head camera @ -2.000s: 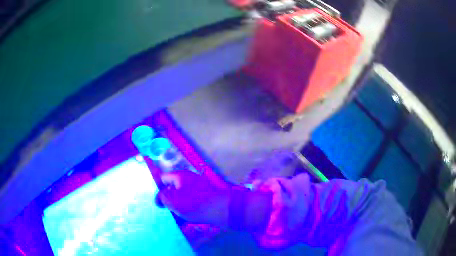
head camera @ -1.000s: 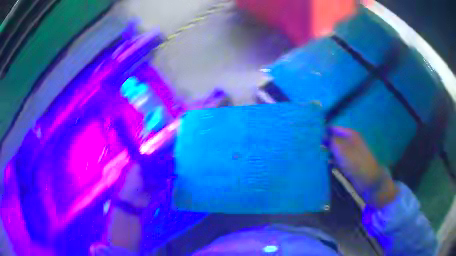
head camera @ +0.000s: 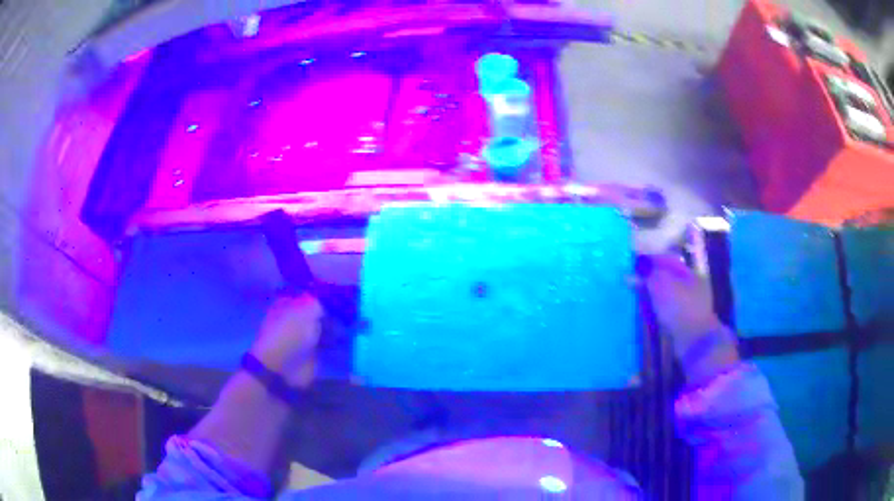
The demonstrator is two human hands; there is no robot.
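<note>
A flat rectangular cyan-glowing panel (head camera: pixel 500 294) is in front of me, over the bench's near edge, with a small dark dot near its middle. My left hand (head camera: pixel 292 333), with a dark band at the wrist, is at the panel's left edge; its dark fingertips reach the edge and are blurred. A short dark bar (head camera: pixel 285 245) rises from beside this hand; I cannot tell whether the hand holds it. My right hand (head camera: pixel 681 298) grips the panel's right edge, fingers partly hidden at the edge.
Cyan-glowing bottles (head camera: pixel 509 113) stand at the right of the magenta inner surface (head camera: pixel 323 117). A blue-lit mat (head camera: pixel 191 294) lies front left. A red container (head camera: pixel 794 127) with items is far right. Teal surfaces with dark crossing bars (head camera: pixel 845 284) are at right. Dark slats (head camera: pixel 642 431) are below the panel.
The view has swung so the bench now lies straight ahead. The panel remains between both hands and glows brighter cyan over the bench edge. Two seconds ago it lay on the lit surface.
</note>
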